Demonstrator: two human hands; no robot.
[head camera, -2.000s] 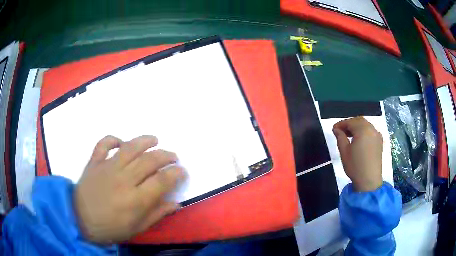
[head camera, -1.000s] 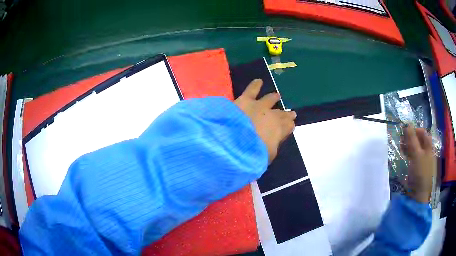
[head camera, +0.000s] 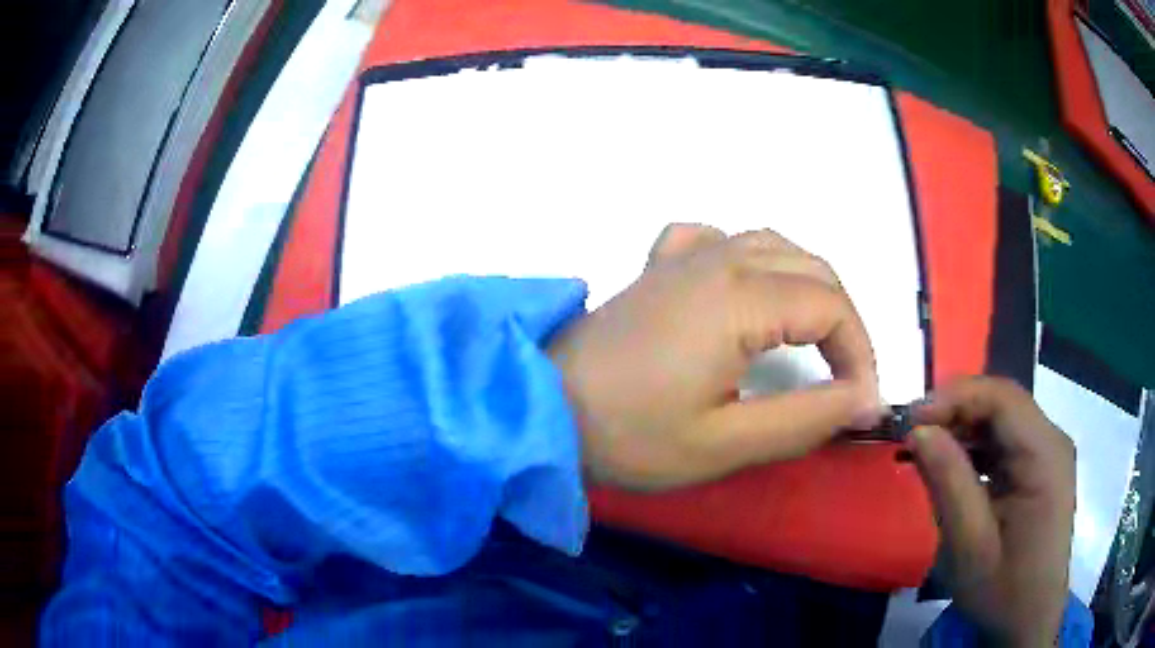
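Note:
A white backlight unit with a narrow black frame (head camera: 608, 165) lies on a red foam pad (head camera: 956, 241). My left hand (head camera: 722, 355) reaches across the unit to its lower right corner, thumb and index fingertip together at a short dark strip end. My right hand (head camera: 1001, 494) comes from the right and pinches the same small black adhesive strip (head camera: 897, 424) at that corner. Most of the strip and the corner are hidden by the fingers. My left hand and blue sleeve cover the unit's lower edge.
Framed panels (head camera: 127, 127) and a long white sheet (head camera: 253, 203) lie on the left. Right of the pad are a black tape sheet (head camera: 1013, 285) and a white sheet (head camera: 1083, 443). A yellow object (head camera: 1049, 180) is on the green bench. Another red pad (head camera: 1099, 95) is far right.
The view has swung left. My left hand has moved from the black tape sheet to the unit's corner. My right hand has brought the strip from the plastic bag side to that corner.

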